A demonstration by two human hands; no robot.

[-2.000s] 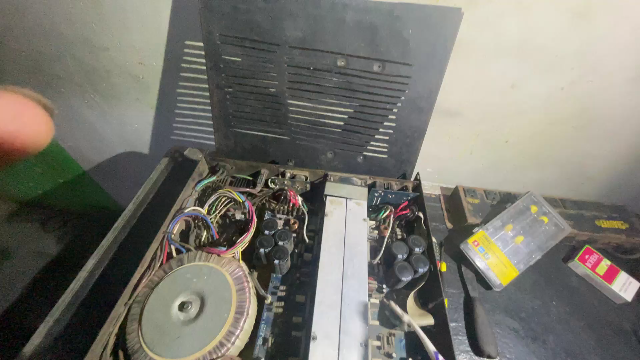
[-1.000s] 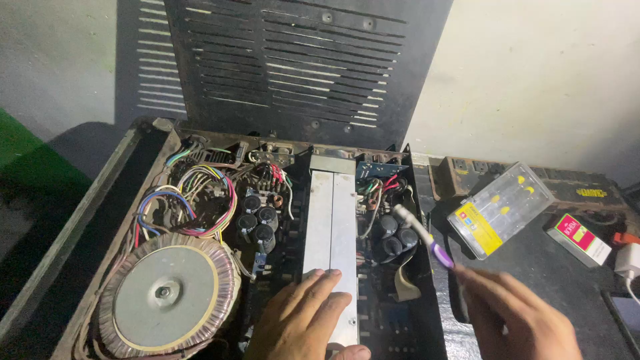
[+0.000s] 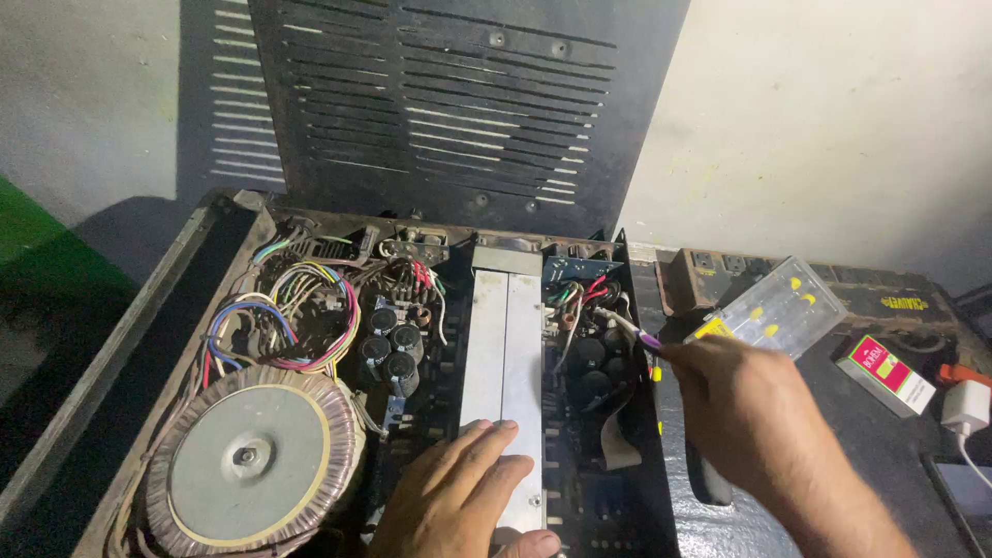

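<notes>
An opened amplifier chassis holds a toroidal transformer (image 3: 252,465), bundled coloured wires (image 3: 318,310), black capacitors (image 3: 395,353) and a long aluminium heatsink cover (image 3: 508,349). My left hand (image 3: 465,496) rests on the lower part of that cover with its fingers spread, holding nothing. In my right hand (image 3: 744,395) is a thin brush with a purple and white handle (image 3: 649,339), probably a toothbrush. Its far end reaches in among the wires and capacitors at the right rear of the chassis; the tip is hard to make out.
A slotted black metal cover (image 3: 465,108) stands upright behind the chassis. To the right lie a power strip (image 3: 868,298), a clear plastic case with yellow pieces (image 3: 806,310), a small box (image 3: 883,376), a white charger (image 3: 967,404) and a black handle (image 3: 709,480).
Since two seconds ago my left hand has come onto the aluminium cover. Over the last second my right hand has moved the brush farther back, toward the rear wires.
</notes>
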